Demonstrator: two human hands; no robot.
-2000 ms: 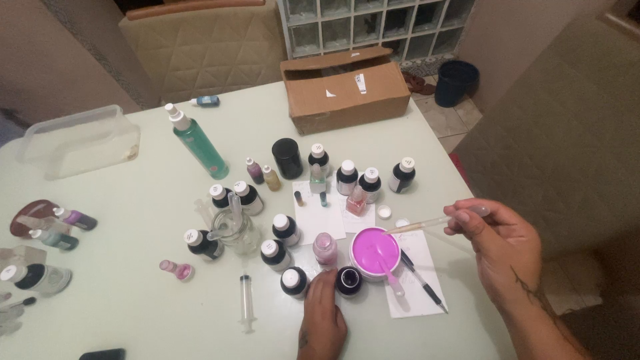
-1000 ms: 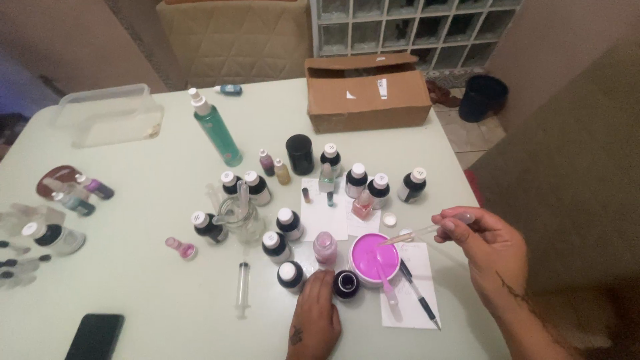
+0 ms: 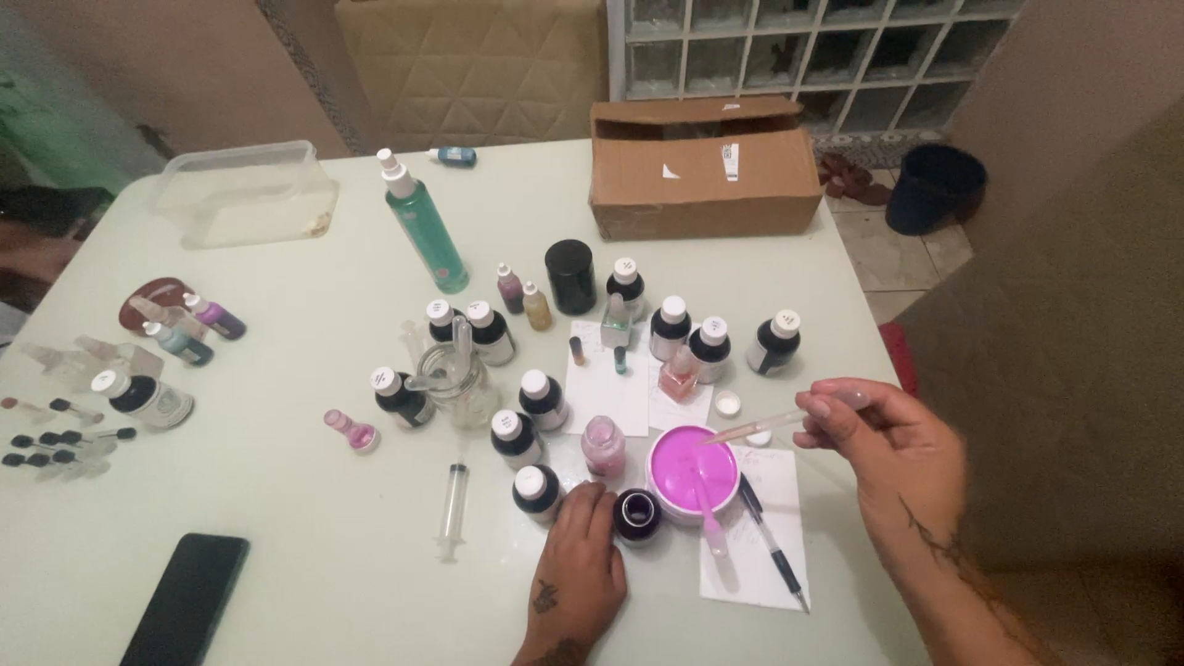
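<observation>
Between thumb and fingers my right hand (image 3: 879, 453) holds a plastic transfer pipette (image 3: 763, 425), its tip over a white tub of bright pink liquid (image 3: 680, 467). A pink spatula (image 3: 709, 518) leans out over the tub's rim. My left hand (image 3: 583, 560) rests on the table between a white-capped dark bottle (image 3: 536, 490) and an uncapped dark bottle (image 3: 637, 516); whether it grips either is hidden. A small glass bottle of pink liquid (image 3: 603, 449) stands just beyond its fingers. A pen (image 3: 772, 541) lies on paper (image 3: 745, 578) beside the tub.
A glass jar with pipettes (image 3: 458, 384), a syringe (image 3: 452, 509) and several dark bottles surround the work area. Farther back are a green spray bottle (image 3: 424, 231), a black jar (image 3: 571, 277), a cardboard box (image 3: 708, 185) and a clear plastic container (image 3: 250, 199). A phone (image 3: 188, 601) lies front left.
The view has shifted, bringing more of the phone into sight. My right hand still holds the pipette at the tub, and my left hand stays beside the dark bottles.
</observation>
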